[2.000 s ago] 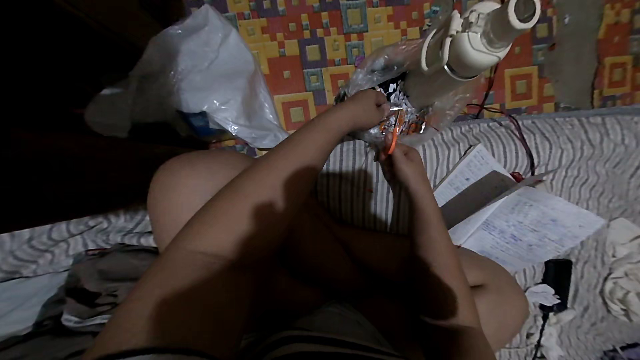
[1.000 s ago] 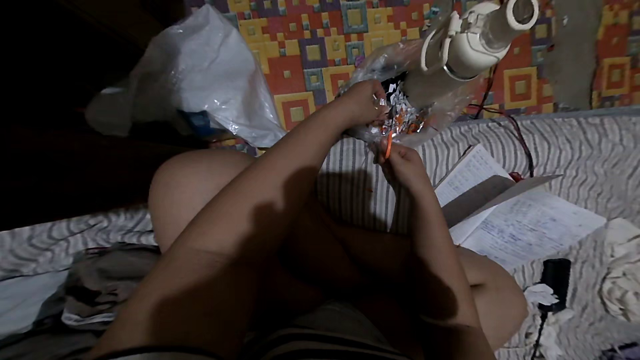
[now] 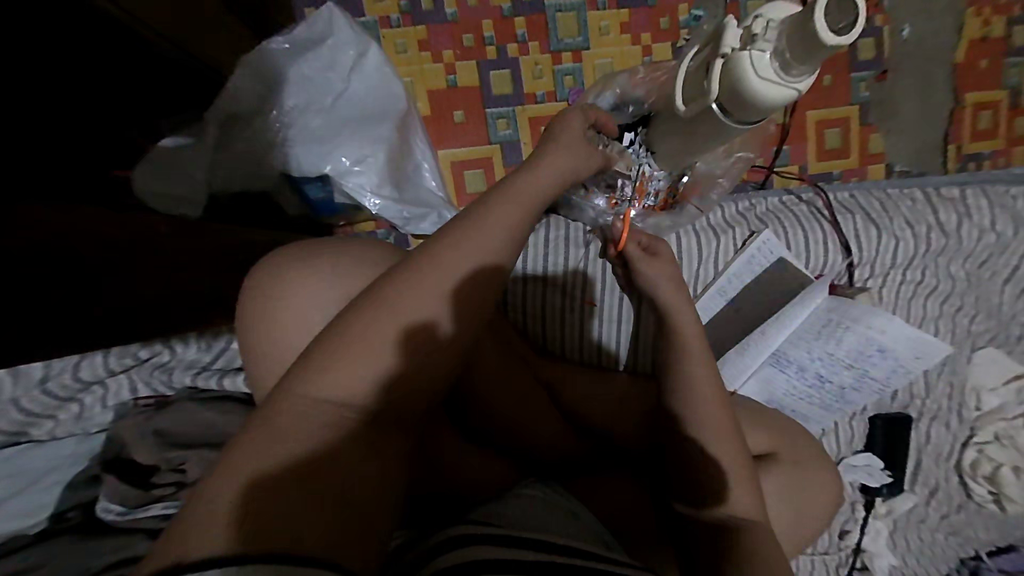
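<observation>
My right hand (image 3: 646, 258) is closed around orange-handled scissors (image 3: 623, 230), whose blades point up among small silvery and orange scraps (image 3: 650, 190). Just above and to the left, my left hand (image 3: 578, 142) pinches a small pale piece (image 3: 614, 154) that is too blurred to name. Both hands are over a clear plastic bag (image 3: 720, 178) that lies spread under the scraps. A cream bottle (image 3: 748, 88) with a carrying loop lies beyond my hands, partly over the bag.
A white plastic bag (image 3: 344, 104) is at the upper left. An open notebook (image 3: 848, 352) with handwriting lies right of my knees on the striped sheet (image 3: 920, 232). Near it are a black device with a cable (image 3: 888, 448), a dark wire (image 3: 832, 220) and crumpled cloth (image 3: 996, 432).
Small hand movements show around the scissors and the scraps. The scissors' handle stays in my right hand, and my left hand remains above the bag.
</observation>
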